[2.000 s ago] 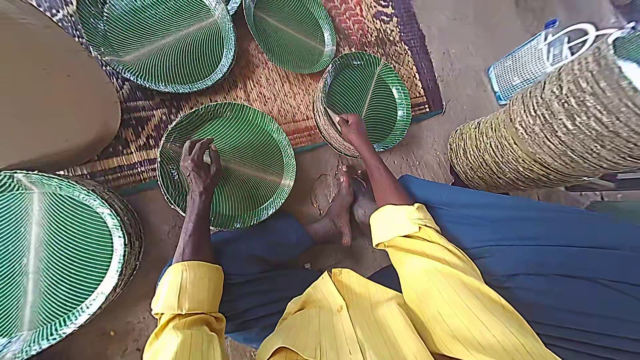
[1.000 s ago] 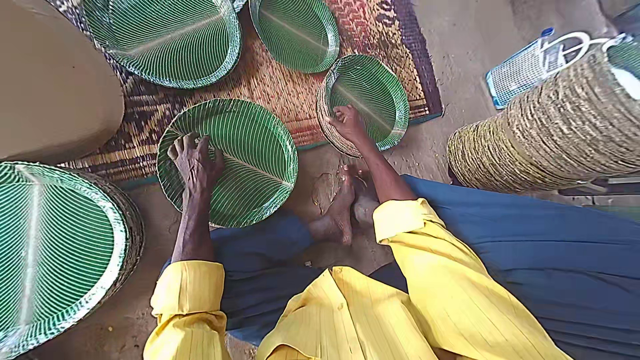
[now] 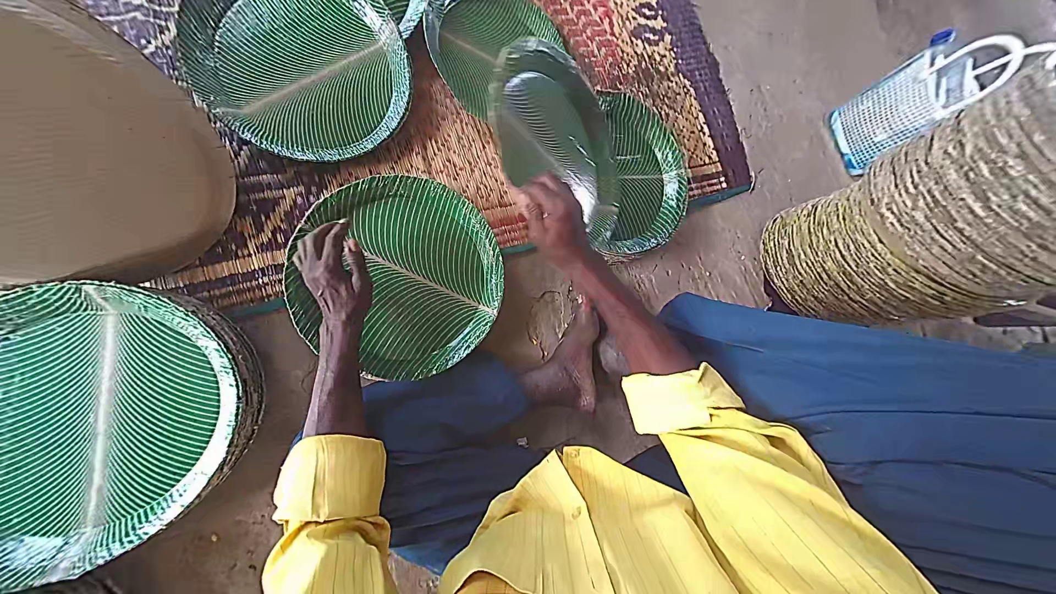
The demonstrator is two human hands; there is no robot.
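Observation:
My right hand [image 3: 551, 216] grips the lower left rim of a tilted green leaf-patterned plate [image 3: 553, 132], blurred in motion. That plate is raised over the left part of another green plate [image 3: 648, 177]. My left hand [image 3: 334, 268] rests at the left side of a round green plate [image 3: 429, 264] lying in front of me; its thumb and fingers are bent close together, and whether they pinch anything is hard to see. More green plates lie beyond, one at the upper left [image 3: 313, 74] and one at the upper middle [image 3: 474, 58].
A large stack of green-topped plates [image 3: 107, 412] stands at the left, below a beige rounded object [image 3: 99, 157]. A woven mat [image 3: 445, 157] lies under the far plates. At the right are a tall stack of brown-edged plates [image 3: 907, 214] and a plastic basket [image 3: 891, 107].
My right hand has lifted a green plate from the small stack at the right, where it rested before, and tilted it up. My left hand remains over the left part of its plate.

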